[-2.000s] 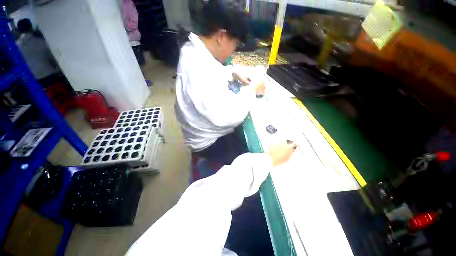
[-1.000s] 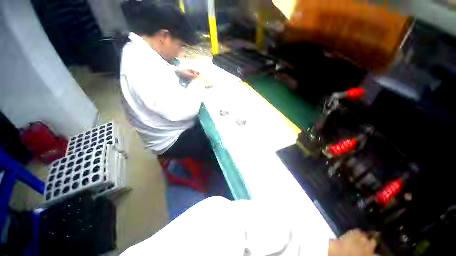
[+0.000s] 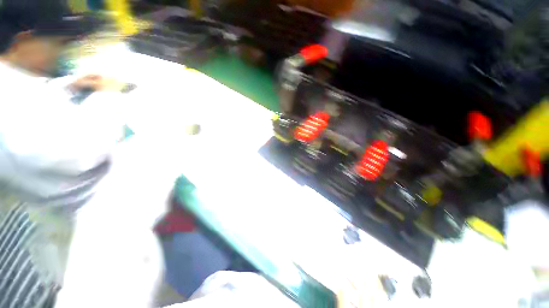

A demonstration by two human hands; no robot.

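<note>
The view is strongly blurred. Dark round parts lie on the white bench, one near the black base plate and two at the bottom right, one of them clearer. My left hand seems to be the washed-out skin-toned patch at the bottom edge, mostly cut off; its fingers do not show. At the right edge is a pale, blurred shape, perhaps my right sleeve; the right hand cannot be made out.
Toggle clamps with red grips stand in a row behind the bench, two of them further right. A person in a white smock sits at the left. Another small part lies near them. Green edging runs along the bench front.
The view has swung right, bringing more clamps and the loose parts at the bottom right into sight. My left hand has moved from the far bench to beside the fixtures, then to the bottom edge.
</note>
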